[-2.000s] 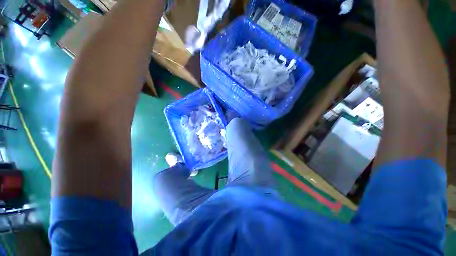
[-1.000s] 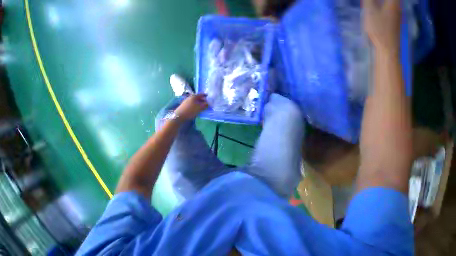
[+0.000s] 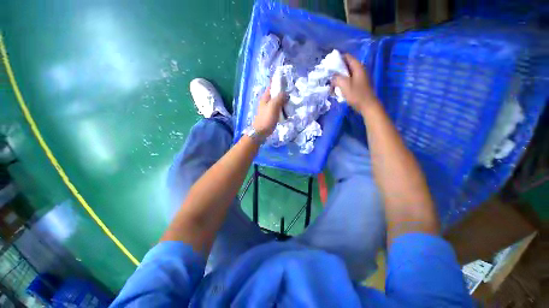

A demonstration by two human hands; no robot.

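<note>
The small blue crate (image 3: 289, 161) stands on a black metal stand (image 3: 282, 183) between my knees. White strips (image 3: 300, 120) lie in a tangled clump inside it. My left hand (image 3: 268, 111) is at the clump's left side, its fingers closed on white strips. My right hand (image 3: 356, 84) grips a white bunch (image 3: 333, 62) at the crate's right side. The bunch seems joined to the heap, but I cannot tell for sure. A silver wristwatch (image 3: 253, 133) is on my left wrist.
The large blue crate (image 3: 436, 102) is tilted beside the small crate at right, with white strips (image 3: 505, 135) at its far side. An open carton (image 3: 496, 240) holding labelled packets (image 3: 477, 272) is at lower right. A yellow floor line (image 3: 63, 174) runs at left.
My right hand has moved from the large crate to the small one and holds white strips. My left hand has moved from the small crate's near left corner onto the strips inside.
</note>
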